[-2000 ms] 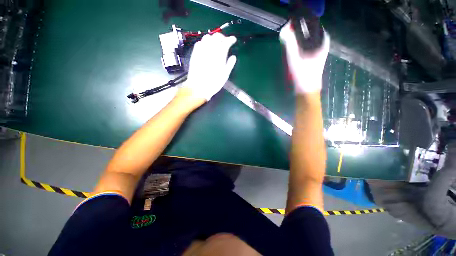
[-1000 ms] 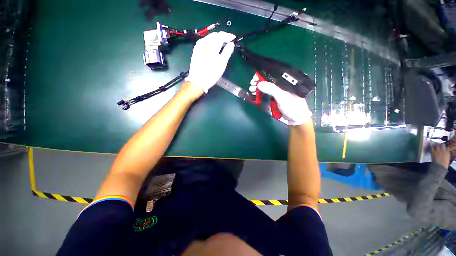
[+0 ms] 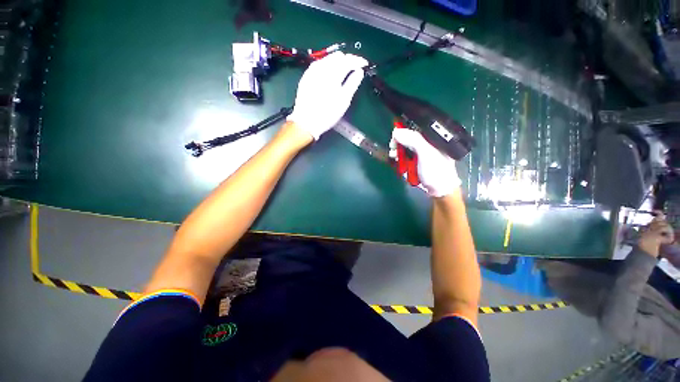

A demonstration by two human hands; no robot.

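Observation:
A wire harness [image 3: 250, 128] lies on the green mat, with a silver-grey connector housing [image 3: 244, 73] at its left end and red wires with ring terminals [image 3: 325, 52] beside it. My left hand [image 3: 326, 93], in a white glove, is closed over the middle of the harness. My right hand [image 3: 429, 162], also gloved, grips the black cable tie gun [image 3: 426, 124] by its red handle. The gun's tip is at the harness, close to my left fingertips. A dark branch runs up right from there. A steel ruler [image 3: 359, 139] lies partly under my left hand.
Clear plastic trays [image 3: 522, 160] with strong glare are on the right, another [image 3: 22, 97] at the far left. A metal rail [image 3: 477, 51] crosses the far side. A blurred dark item [image 3: 252, 10] lies at the top. Another person's hand and grey sleeve [image 3: 634, 280] show at the right edge.
The right hand has come down and left from the far side with the gun, whose tip now meets the harness. Over the last second both hands have barely moved; the view shifted slightly.

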